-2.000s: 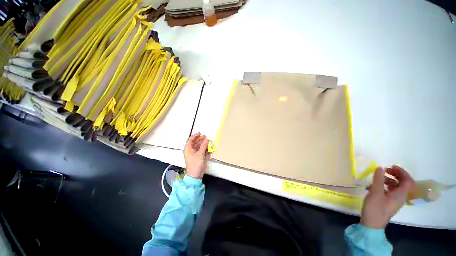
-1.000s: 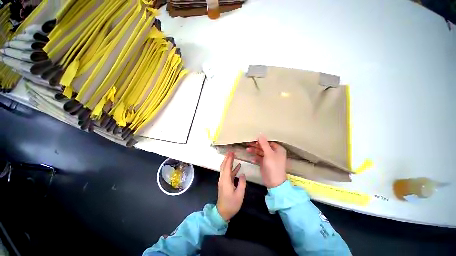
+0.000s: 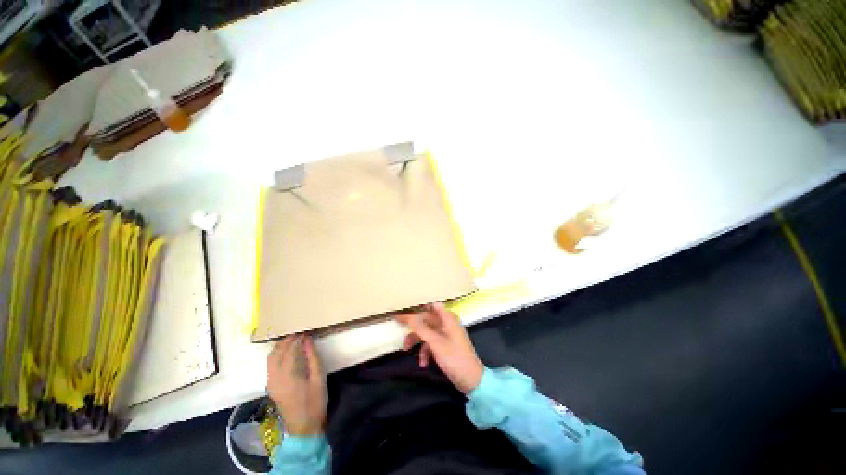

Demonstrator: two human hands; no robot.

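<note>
The grey-beige bag panel [image 3: 362, 246] lies flat on the white table, with yellow binding down both sides and two grey-brown tabs on its far edge. Its near edge shows a thin dark gap. My left hand [image 3: 299, 380] has its fingertips at the near edge, left of the middle. My right hand [image 3: 443, 345] has its fingertips at the near edge, right of the middle; its other fingers are bent. Whether either hand grips the panel is hidden at the edge. A glue bottle [image 3: 583, 228] with amber liquid lies on its side to the right.
Yellow-edged panels [image 3: 70, 306] stand fanned at left beside a pale board [image 3: 176, 320]. A second bottle [image 3: 167, 109] is by a brown-edged pile at far left. A yellow strip [image 3: 496, 299] is at the near edge. A white bin [image 3: 246, 436] is below it. More panels are far right.
My view has turned, so the panel shows further left. My right hand has left the panel's raised opening for its near edge; the panel now lies flatter. My left hand has moved up to the edge.
</note>
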